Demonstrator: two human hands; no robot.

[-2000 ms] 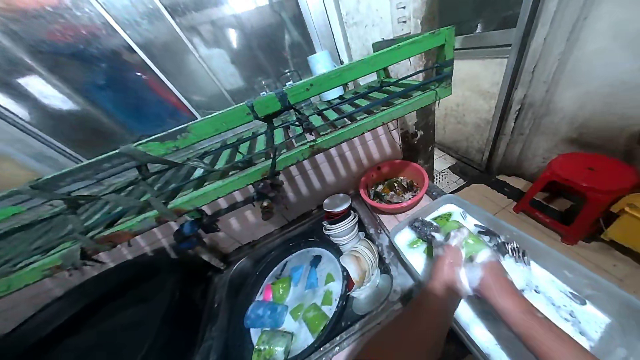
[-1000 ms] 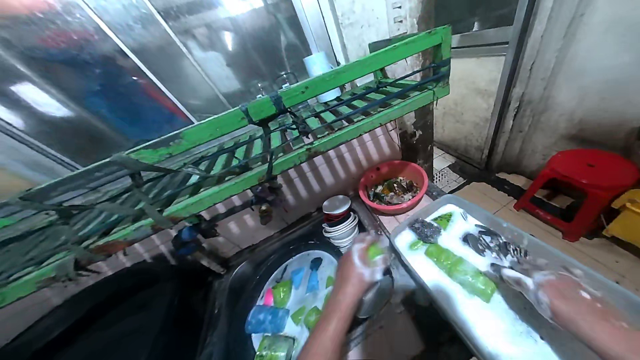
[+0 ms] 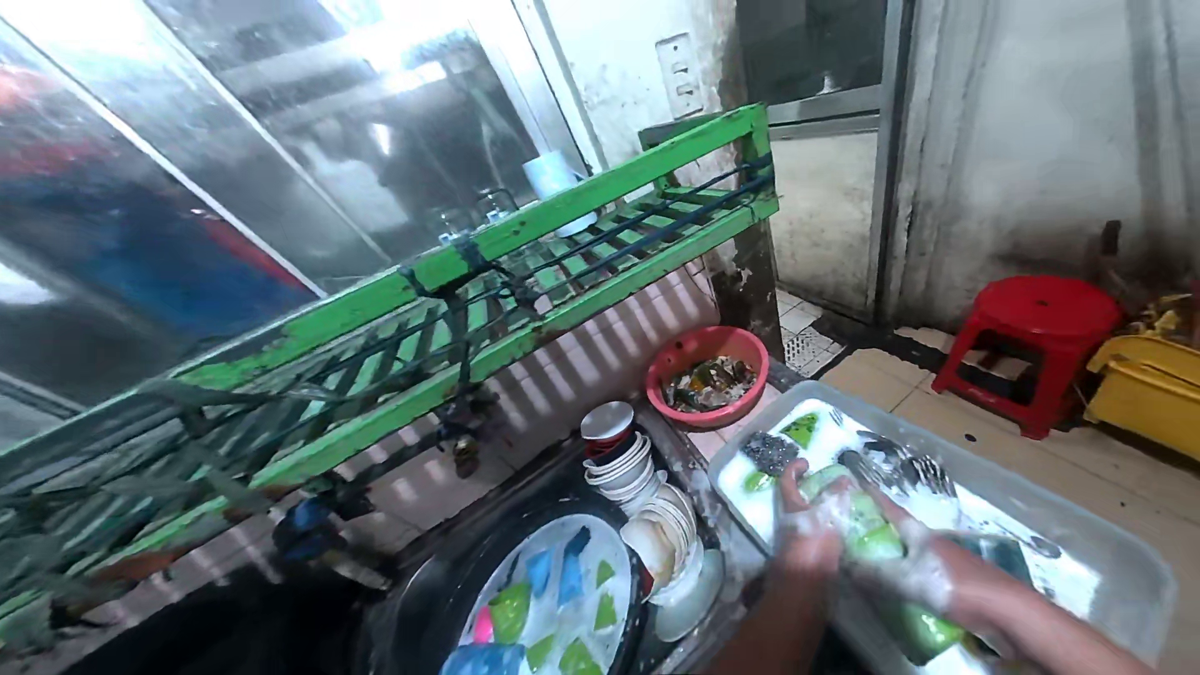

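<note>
Both my hands are soapy and meet over a plastic tub [image 3: 1106, 572] of white suds at the right. My left hand [image 3: 814, 520] is closed around a green item [image 3: 862, 525], which looks like a cup. My right hand [image 3: 923, 562] presses against the same item from the right; its fingers are partly hidden. Beside them in the tub lie a steel-wool scourer [image 3: 771, 453], forks [image 3: 928, 473] and spoons. Left of the tub, a round black basin [image 3: 422, 586] holds suds with green, blue and pink pieces. Stacked white bowls [image 3: 623, 469] stand at its rim.
A red basin [image 3: 708, 342] with food scraps sits behind the tub. The green slatted rack [image 3: 600, 211] crosses above the basin, with a white mug [image 3: 555, 183] on it. A red plastic stool [image 3: 1045, 309] and a yellow container [image 3: 1148, 384] stand at the right.
My left hand, over the area beside the bowls a second ago, is back over the tub. Both hands are together on the green item, which lay in the suds a second ago.
</note>
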